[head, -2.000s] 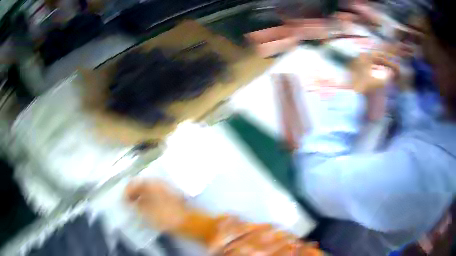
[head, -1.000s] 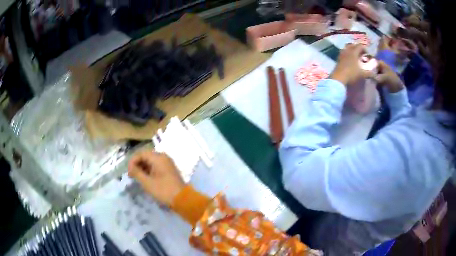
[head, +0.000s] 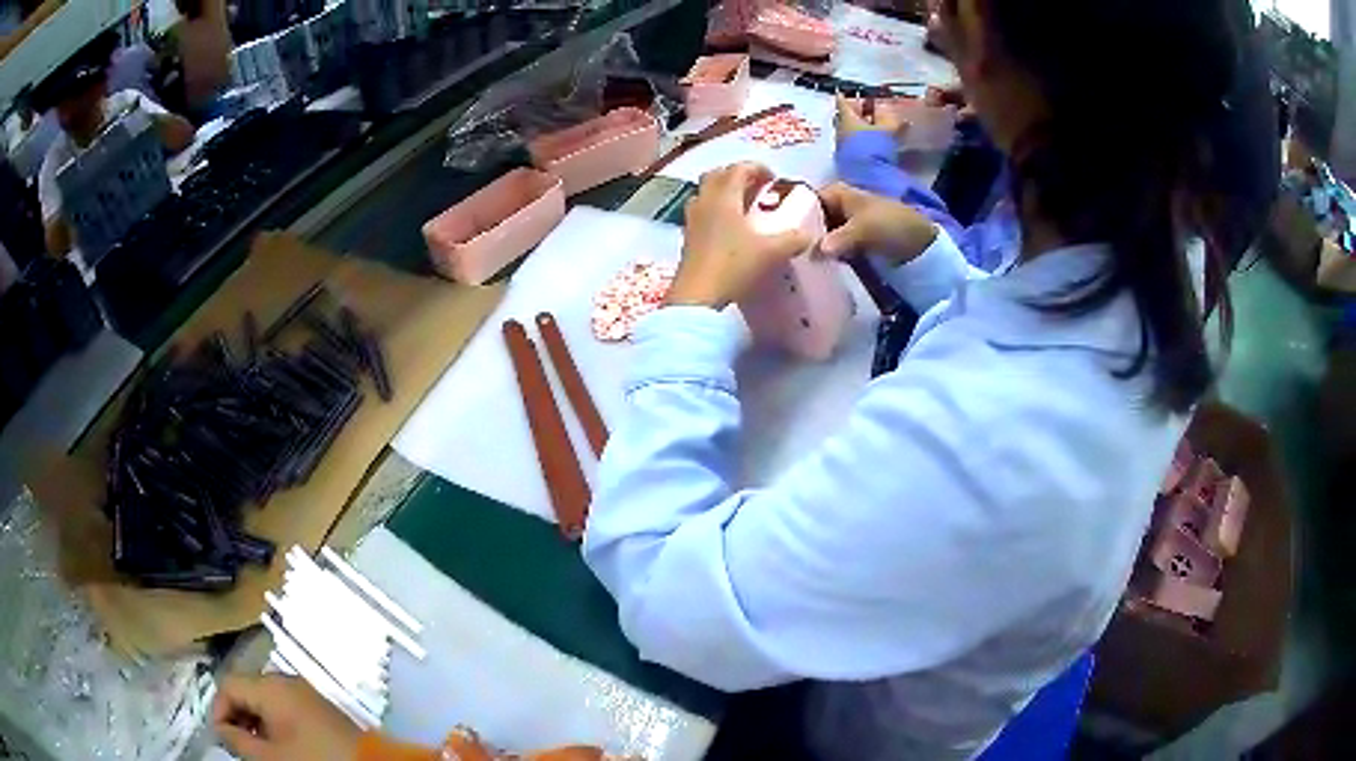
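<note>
My right hand, bare with an orange sleeve, is at the bottom left, partly cut off by the lower edge. Its fingers are curled and I cannot tell whether they hold anything. White rods lie in a fanned pile just above it on the white sheet. A heap of black tubes lies on brown paper farther back at left. My left hand is not in view.
A person in a light blue shirt sits close at right, holding a pink piece. Brown straps, pink small pieces and pink boxes lie nearby. Clear plastic is at lower left.
The view has swung right, and the blur has cleared. My right hand now sits lower and farther left in the picture. The row of dark tubes at lower left has left the view.
</note>
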